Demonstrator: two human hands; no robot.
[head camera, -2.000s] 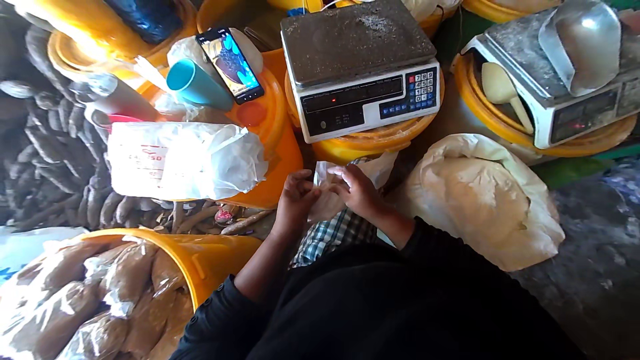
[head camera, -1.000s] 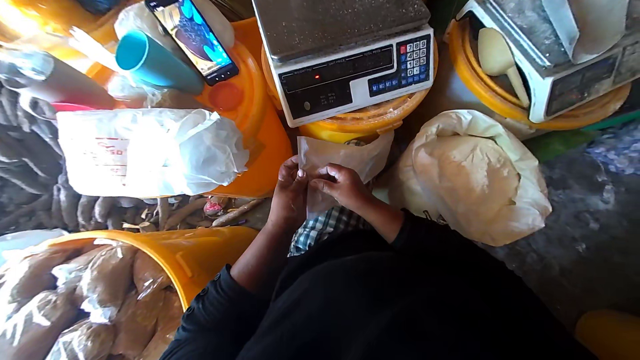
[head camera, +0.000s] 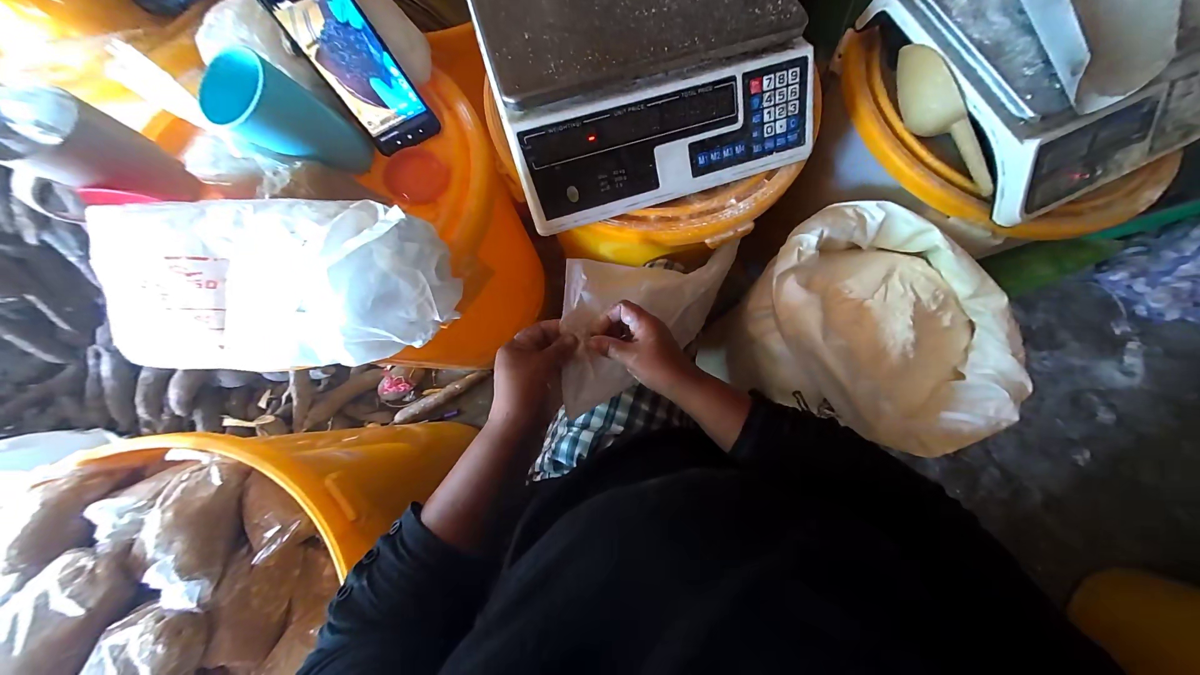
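Note:
A clear plastic bag hangs flat and unfilled between my hands, in front of a digital price scale. My left hand pinches its left edge between thumb and fingers. My right hand grips the same bag near its middle, fingertips close to the left ones. To the right stands an open white sack of pale powder. At the left, a pack of plastic bags lies on an orange container.
A yellow bucket of filled bags is at lower left. A teal cup and a phone sit at upper left. A second scale, with a metal scoop, and a cream ladle are at upper right.
The plastic bag, bunched between my fingers two seconds ago, is now spread out more, its upper part showing above my hands. The view has shifted closer.

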